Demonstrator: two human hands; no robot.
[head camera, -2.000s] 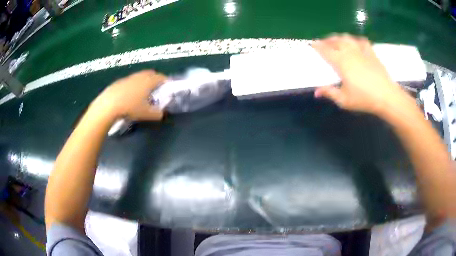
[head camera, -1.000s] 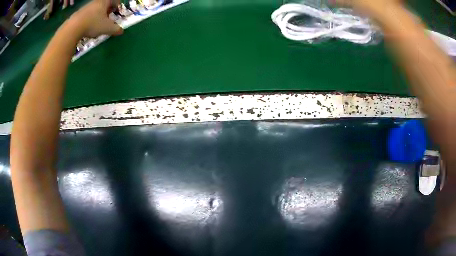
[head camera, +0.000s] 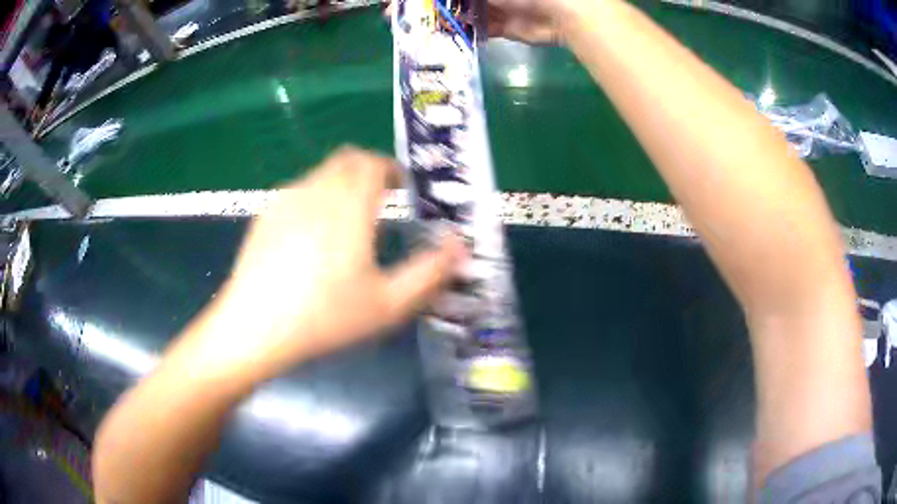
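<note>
An open bottom housing (head camera: 457, 197) with dark and pale internals is held lengthwise away from me, across the whitish rail, blurred by motion. Blue wires show at its far end and a yellow component (head camera: 498, 376) at its near end. My left hand (head camera: 334, 256) is at its middle, thumb over the inside and fingers at its left side. My right hand (head camera: 526, 18) holds its far end at the top edge of the picture, partly cut off.
The green conveyor belt (head camera: 590, 128) lies beyond the speckled rail (head camera: 590, 210). A clear plastic bag (head camera: 808, 123) and a white housing end (head camera: 878, 154) lie on the belt at right. Small white pieces (head camera: 869, 330) are at the right of the dark worktop.
The closed white strip has left my hands. The open housing has come from the belt at upper left to the centre, turned lengthwise. The bagged cord shows farther right.
</note>
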